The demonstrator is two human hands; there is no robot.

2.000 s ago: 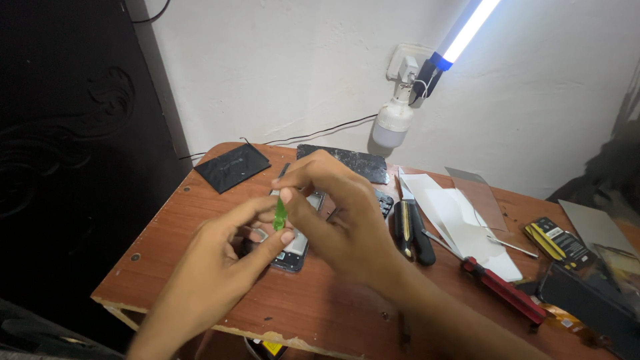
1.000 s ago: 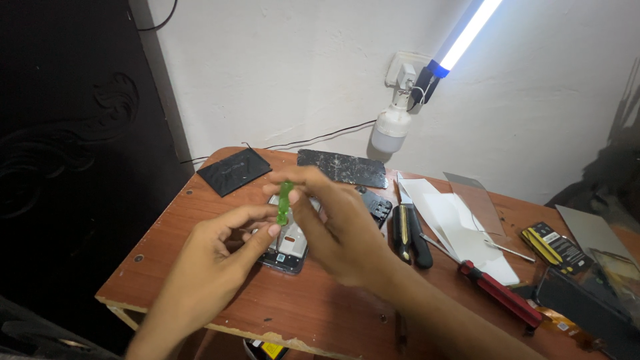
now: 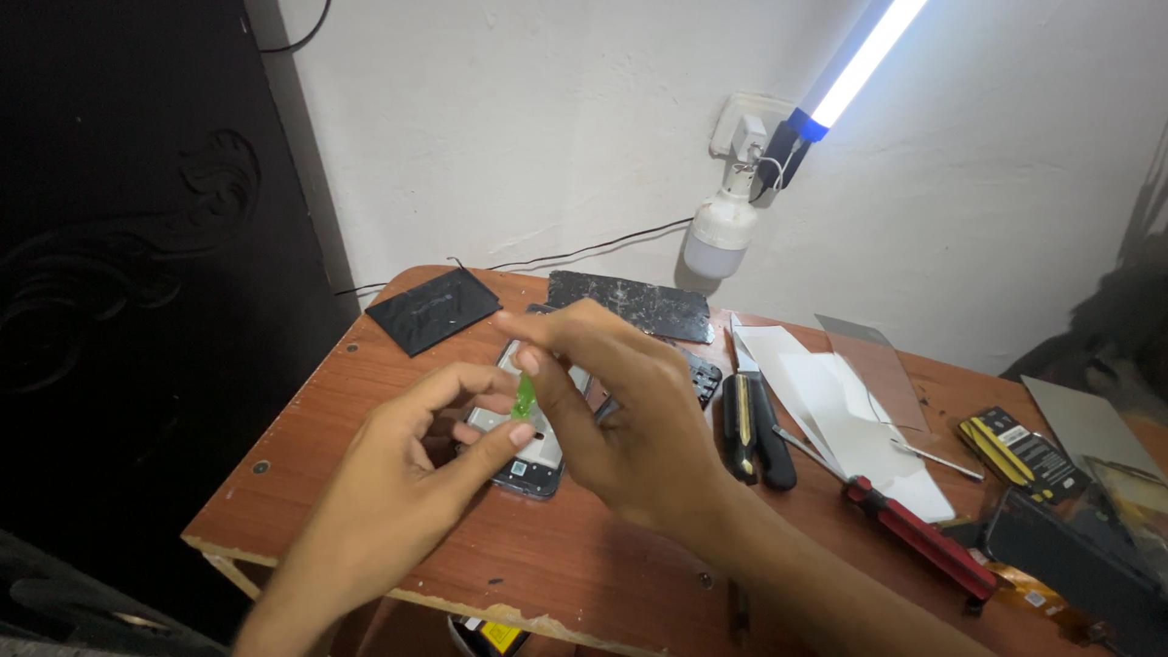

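Between both hands stands a small screwdriver with a translucent green handle (image 3: 523, 399), over an opened smartphone (image 3: 538, 479) that lies on the wooden table. My left hand (image 3: 429, 465) pinches the lower part of the handle between thumb and fingers. My right hand (image 3: 620, 401) has its thumb and fingers at the handle's top. The driver's tip is hidden behind the left thumb. A black back panel or screen (image 3: 433, 310) lies at the far left, and a scratched black panel (image 3: 639, 306) is behind my right hand. Part of a black phone frame (image 3: 704, 379) shows beside that hand.
Right of my hands lie a black-handled knife (image 3: 777, 452), a black and gold tool (image 3: 744, 429), white sheets (image 3: 849, 411), a red-handled screwdriver (image 3: 922, 538), a metal tool (image 3: 940, 459), a phone battery (image 3: 1022, 456) and a dark phone part (image 3: 1068, 557). An LED tube (image 3: 867, 64) shines above.
Both hands stay above the phone with the green screwdriver. The fingers of my right hand have shifted at the handle's top, and less of the handle shows than one second ago.
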